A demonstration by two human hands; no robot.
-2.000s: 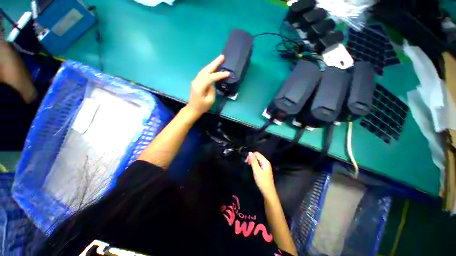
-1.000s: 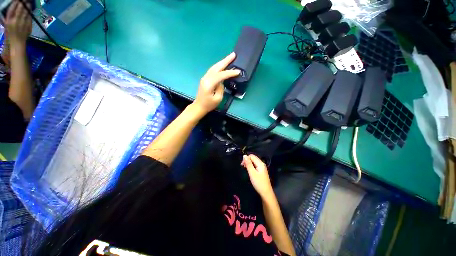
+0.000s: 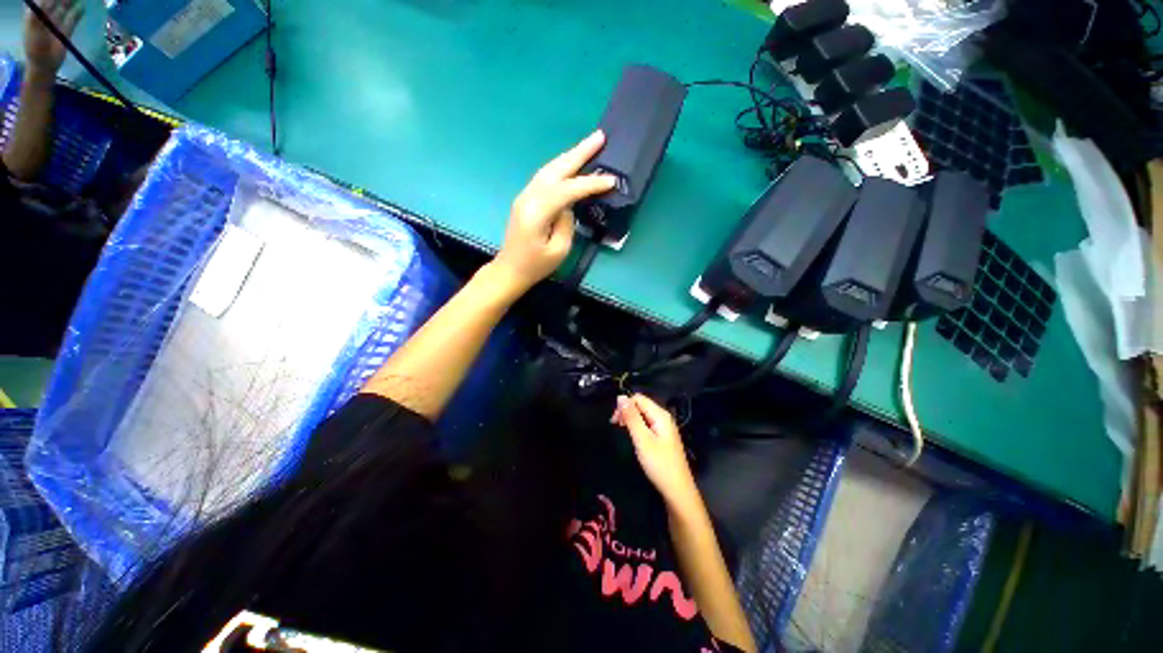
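Observation:
A dark grey rounded unit lies on the green bench near its front edge. My left hand rests on its near end, thumb and fingers spread over the casing. A thin black wire runs from its far side to a tangle of leads. My right hand is below the bench edge, fingers closed at dark cables near my lap; what exactly it pinches is hard to tell. Three similar units stand side by side to the right, thick black cords hanging off the bench.
Film-lined blue basket at left, with a white slip inside; another basket below the bench. Power strip with black adapters, black pad sheets, plastic bags behind, white sheets at right. Blue instrument box and another person's arm at upper left.
The view has shifted slightly, moving the bench items right in the picture. The other person's hand at upper left has moved. My hands keep nearly the same pose.

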